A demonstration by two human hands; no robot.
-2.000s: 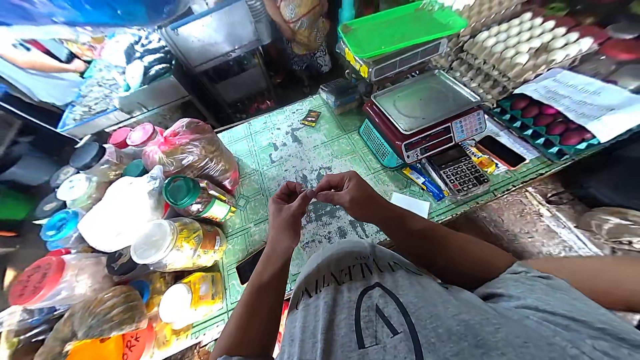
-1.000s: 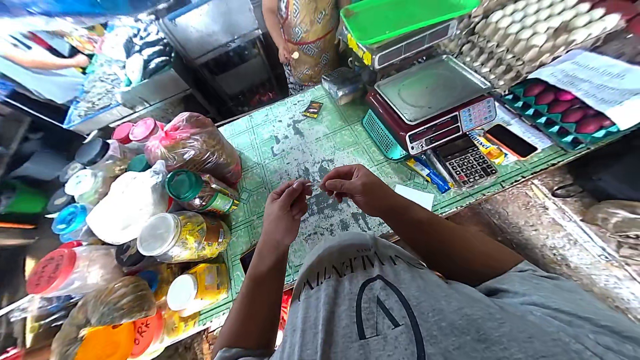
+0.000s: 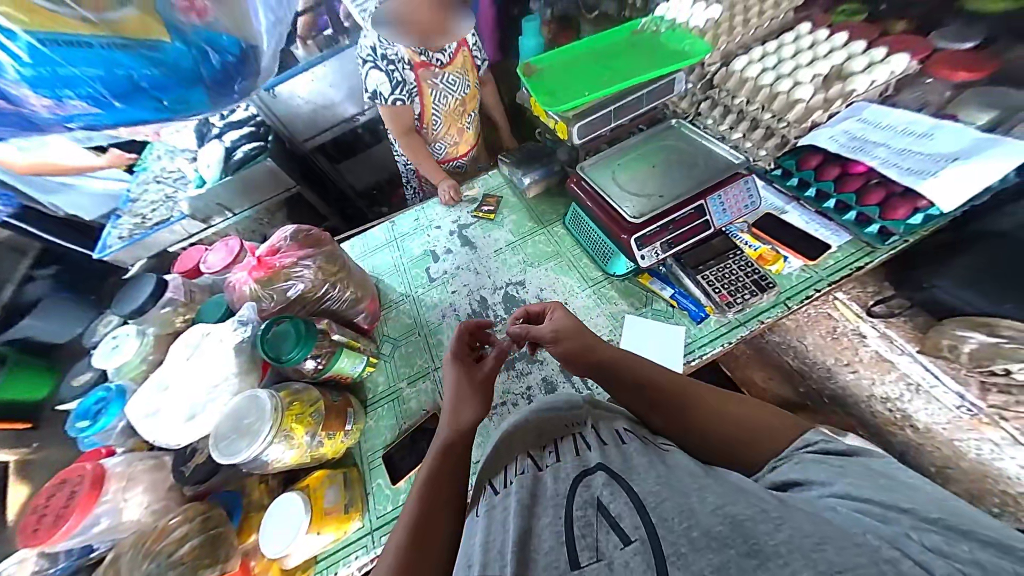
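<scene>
Above the worn green-patterned counter (image 3: 416,296), my left hand (image 3: 478,364) and my right hand (image 3: 552,336) meet fingertip to fingertip. Something tiny and pale seems pinched between them, too small to identify. Just right of my right forearm lies a square of white paper (image 3: 654,342). A dark smartphone (image 3: 410,450) rests left of my left forearm. Farther off, a small black-and-yellow packet (image 3: 487,207) lies by the hand of a person (image 3: 448,104) in a patterned apron, who stands at the counter's far edge.
Plastic jars (image 3: 288,428) and filled bags (image 3: 304,280) crowd the left. To the right stand a digital weighing scale (image 3: 664,176), a calculator (image 3: 724,276), another phone (image 3: 792,236), a green tray (image 3: 616,60) and egg trays (image 3: 808,72). A plastic bag (image 3: 136,64) hangs upper left.
The person across the counter has come more fully into view, one hand now resting at its far edge near the small packet. My hands stay together in about the same place.
</scene>
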